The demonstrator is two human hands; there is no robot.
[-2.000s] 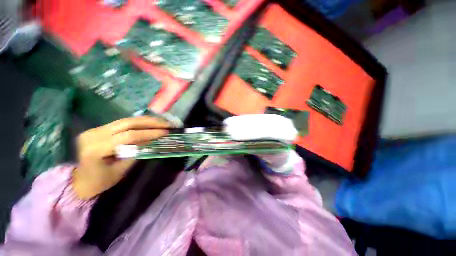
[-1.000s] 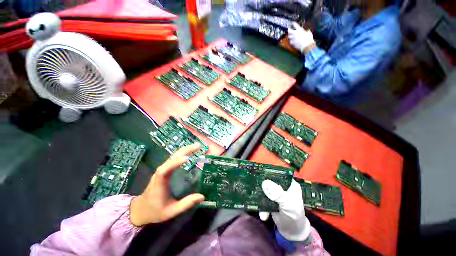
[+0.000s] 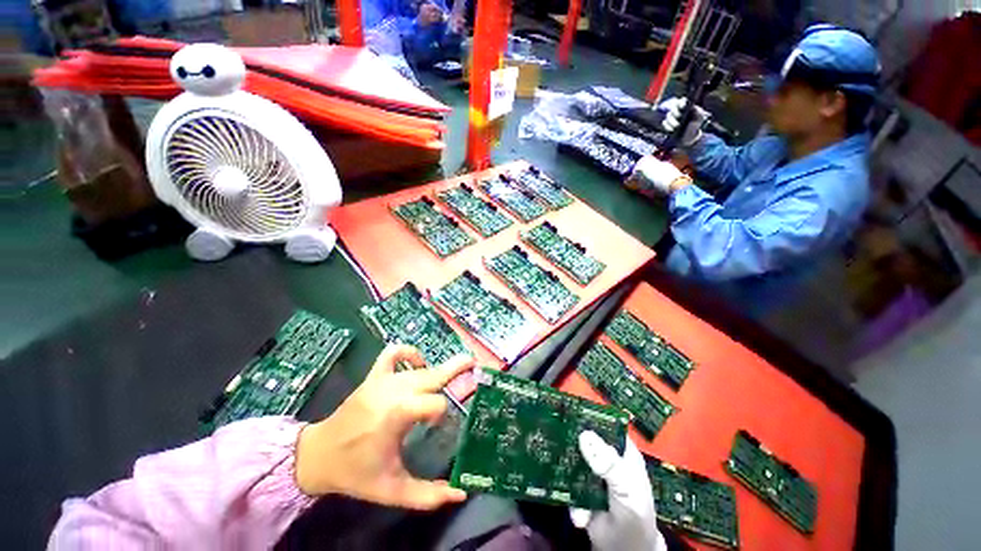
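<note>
A green circuit board [image 3: 532, 441] is held up low in the middle of the view, one broad face towards me and tilted slightly down to the right. My left hand [image 3: 377, 436], bare, holds its left end, with thumb and fingertips at the lower and upper corners. My right hand [image 3: 622, 484], in a white glove, grips its right end with the thumb on the face; the fingers behind the board are mostly hidden. Several boards lie in rows on the red sheet [image 3: 371, 242]. One more board [image 3: 282, 368] lies on the black mat at left.
A black-rimmed tray [image 3: 880, 452] with red lining at right holds several boards. A white desk fan [image 3: 242, 172] stands at back left, before stacked red sheets [image 3: 323, 97]. A person in blue coat and cap [image 3: 791, 205] works at back right. A red post [image 3: 486, 97] stands behind the sheet.
The board was edge-on two seconds ago, then turned face towards me; it stays between both hands. The view has risen, showing more of the background and the person at right.
</note>
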